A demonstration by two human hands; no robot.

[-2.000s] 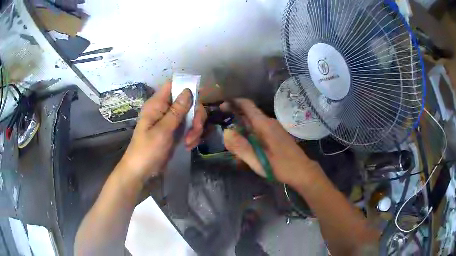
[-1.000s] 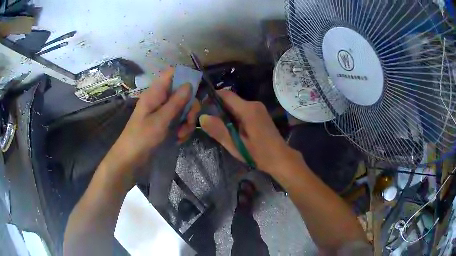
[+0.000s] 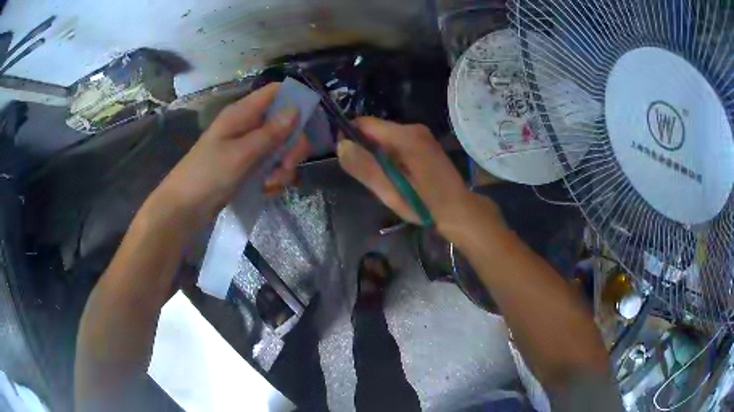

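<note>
My left hand (image 3: 241, 145) holds a grey-white strip pattern (image 3: 294, 98) near its upper end, thumb on its face. The strip runs down behind the hand, and its pale lower part shows below the wrist. My right hand (image 3: 402, 165) holds scissors with green handles (image 3: 405, 190), mostly hidden in the palm. Their dark blades point up and left, close beside the strip's right edge. I cannot tell whether they touch it.
A white fan (image 3: 664, 129) stands at right beside a round, speckled white base (image 3: 523, 109). A white sheet (image 3: 205, 358) lies lower left. A whitish surface (image 3: 233, 36) with an offcuts-filled opening (image 3: 121, 92) is at the top. My legs and feet show below.
The view has tilted and shifted, so the fan looks larger and the floor shows more. The scissor blades, low beside the strip at first, now point up next to it. Both hands keep their hold.
</note>
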